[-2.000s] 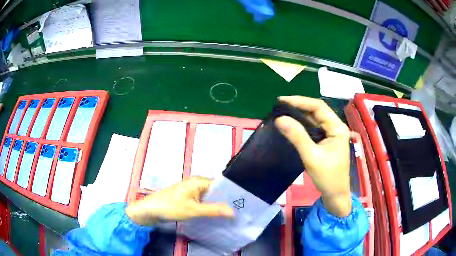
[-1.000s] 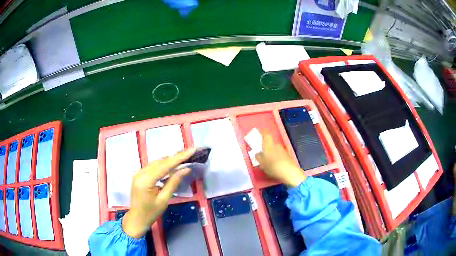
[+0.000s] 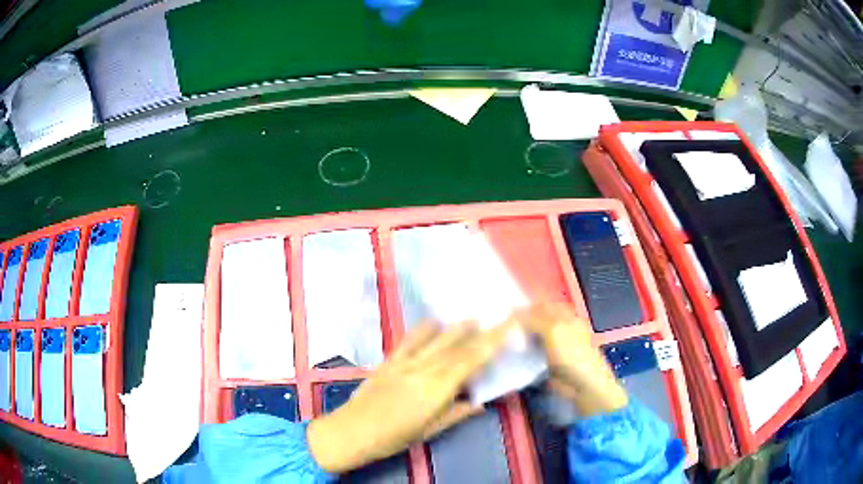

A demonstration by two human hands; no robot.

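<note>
A red foam tray lies in front of me. Its upper row has white sleeves in the left cells, a red cell with no phone in it, and a dark smartphone at the right. Its lower row holds dark smartphones, partly covered by my arms. My left hand and my right hand are together over the middle of the tray, both blurred. They hold a white sleeved phone between them. How much of the phone is inside the sleeve cannot be told.
A stack of empty sleeves lies left of the tray. Farther left is a red tray of light smartphones. Stacked red trays stand at the right with a black tray on top. A metal rail and green panel run behind.
My hands have come together over the tray's middle with the white sleeved phone between them. My right hand has left the red cell, where the small white pieces no longer show.
</note>
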